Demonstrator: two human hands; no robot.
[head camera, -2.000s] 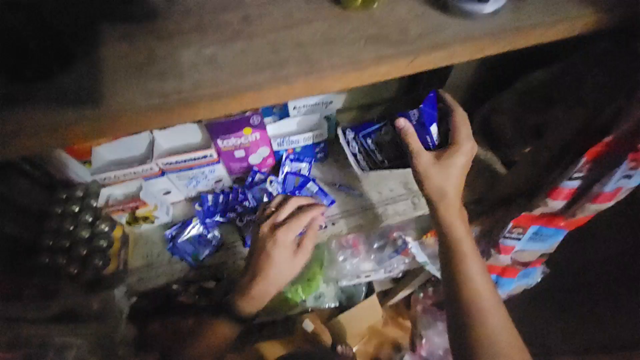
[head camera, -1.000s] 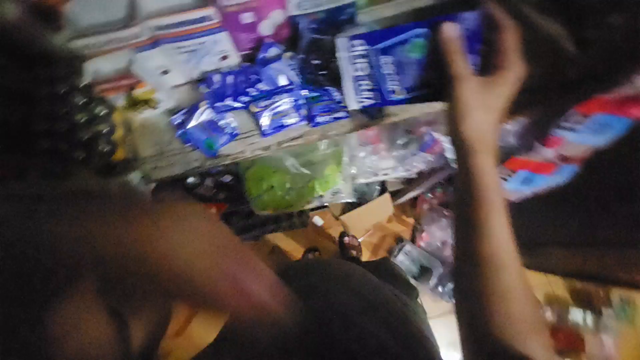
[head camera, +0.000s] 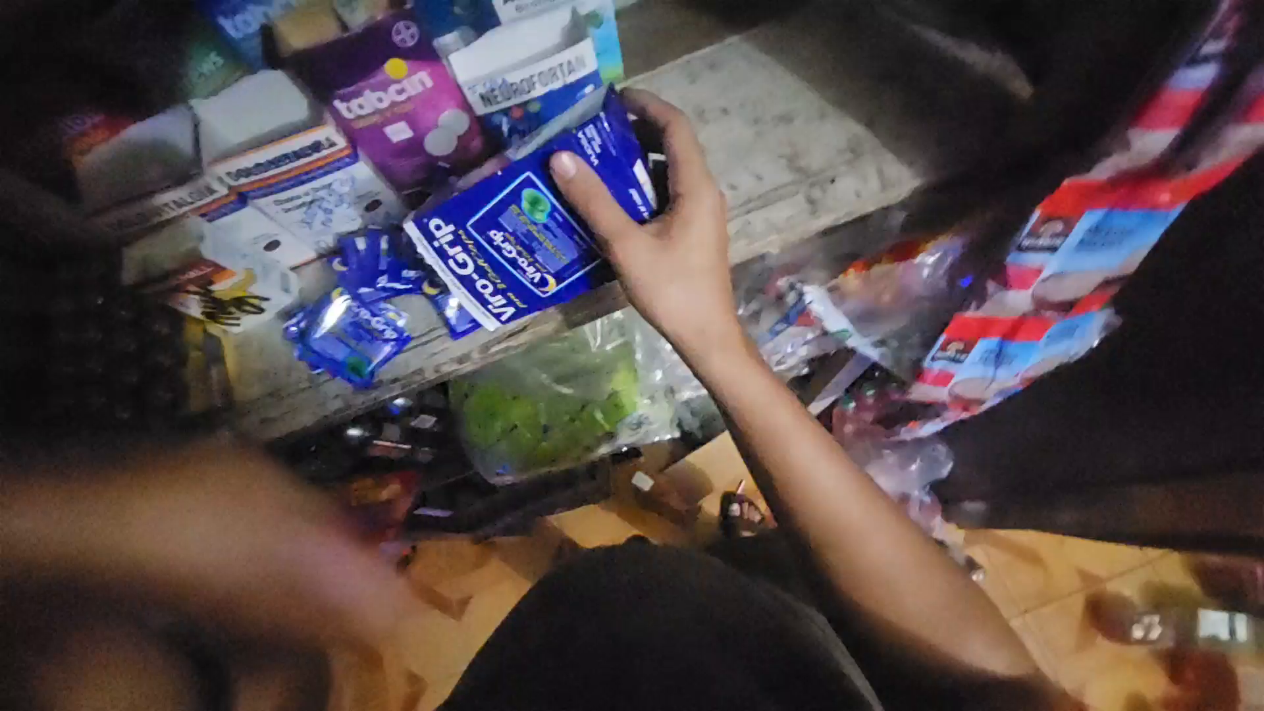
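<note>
My right hand (head camera: 662, 217) grips an opened blue Viro-Grip medicine box (head camera: 523, 232), thumb on its front panel and fingers round its far end, at the front of a worn wooden shelf (head camera: 790, 128). Blue foil sachets (head camera: 355, 331) lie on the shelf to the left of the box, and some are partly under it. Behind stand a purple Tabcin box (head camera: 400, 104) and a white and blue Neurofortan box (head camera: 528, 74). My left hand (head camera: 306, 553) is a blur at the lower left, away from the shelf; its fingers and anything in them cannot be made out.
White medicine boxes (head camera: 306, 183) stand at the shelf's left. Below the shelf edge are a clear bag with green contents (head camera: 553, 405), other plastic bags and cardboard (head camera: 701, 474). A strip of red and blue packets (head camera: 1066, 247) hangs at the right. The tiled floor (head camera: 1066, 583) shows below.
My left hand has moved from the blue sachets down to the lower left. The blue box in my right hand has come left, in front of the other boxes. The view has shifted.
</note>
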